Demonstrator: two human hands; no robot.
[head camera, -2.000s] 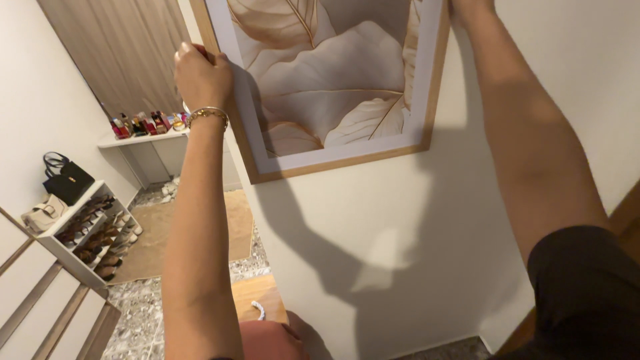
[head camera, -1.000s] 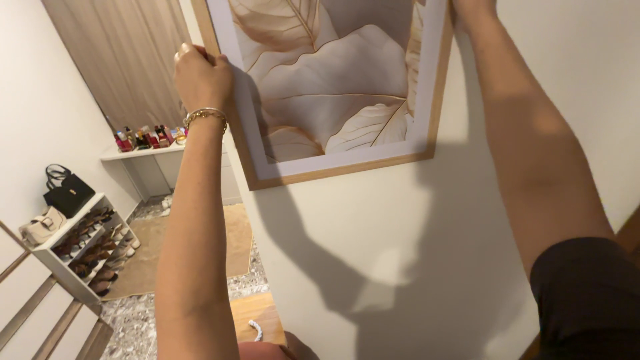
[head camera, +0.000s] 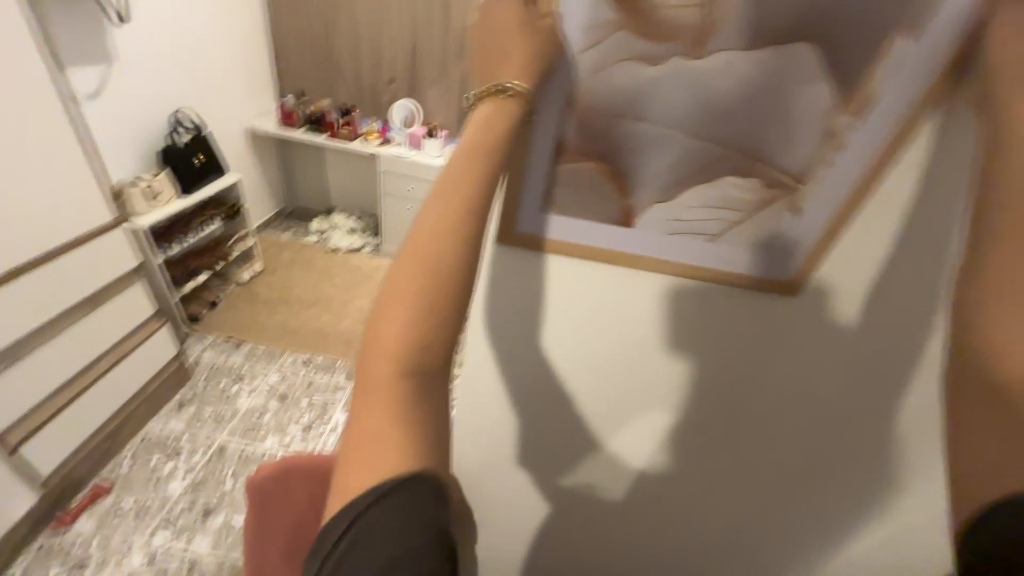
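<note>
A framed leaf print (head camera: 704, 136) with a light wood frame and a white mat hangs or is held against the pale wall, its upper part out of view. My left hand (head camera: 516, 40), with a gold bracelet at the wrist, grips the frame's left edge; its fingertips are cut off or hidden. At the right edge of the view, my right hand (head camera: 1004, 48) is blurred and mostly out of frame beside the frame's right side. Shadows of my arms fall on the wall (head camera: 600, 344) below the print.
Left of the wall stand a white shoe rack (head camera: 196, 200) with a black handbag (head camera: 192, 156), and a white dressing table (head camera: 344, 144) bearing cosmetics. A beige rug (head camera: 312, 296) covers part of the floor. A red object (head camera: 82, 506) lies by the white cabinet (head camera: 88, 352).
The view has swung left, showing more of the room and floor. My hands stay at the sides of the framed print.
</note>
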